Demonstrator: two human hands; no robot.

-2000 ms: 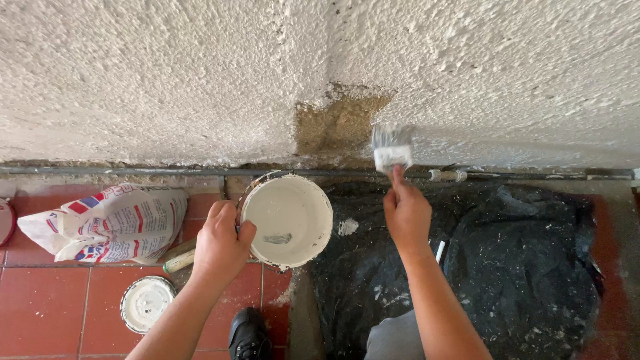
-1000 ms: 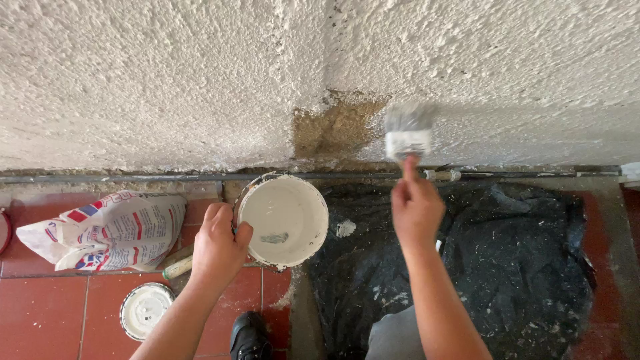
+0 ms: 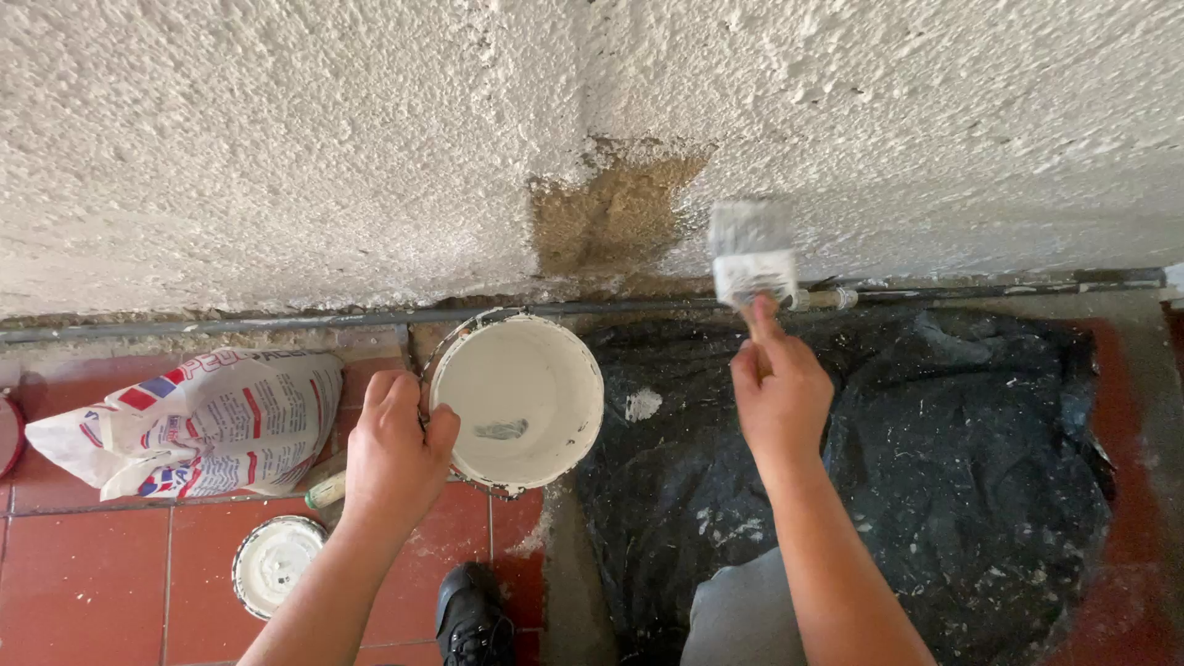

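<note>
My left hand (image 3: 398,453) grips the left rim of a white paint bucket (image 3: 518,402), whose inside is coated with pale paint and has a small grey patch. In my right hand (image 3: 782,393) is the handle of a wide paintbrush (image 3: 754,254); its bristles point up, are blurred, and lie against or close over the rough white wall (image 3: 879,139). Just left of the brush, a bare brown patch (image 3: 615,213) shows low on that wall. Whether the bristles touch the wall cannot be told.
A dark paint-spotted sheet (image 3: 943,481) covers the floor at right. A thin pipe (image 3: 231,324) runs along the wall's foot. On the red tiles (image 3: 83,573) lie a printed bag (image 3: 231,425), a paint-smeared round lid (image 3: 277,564) and a tool handle (image 3: 328,490). A black shoe (image 3: 472,610) is below.
The brush in my right hand has shifted along the lower wall, first right, and now sits slightly left of where it was a second ago. My left hand stays on the bucket.
</note>
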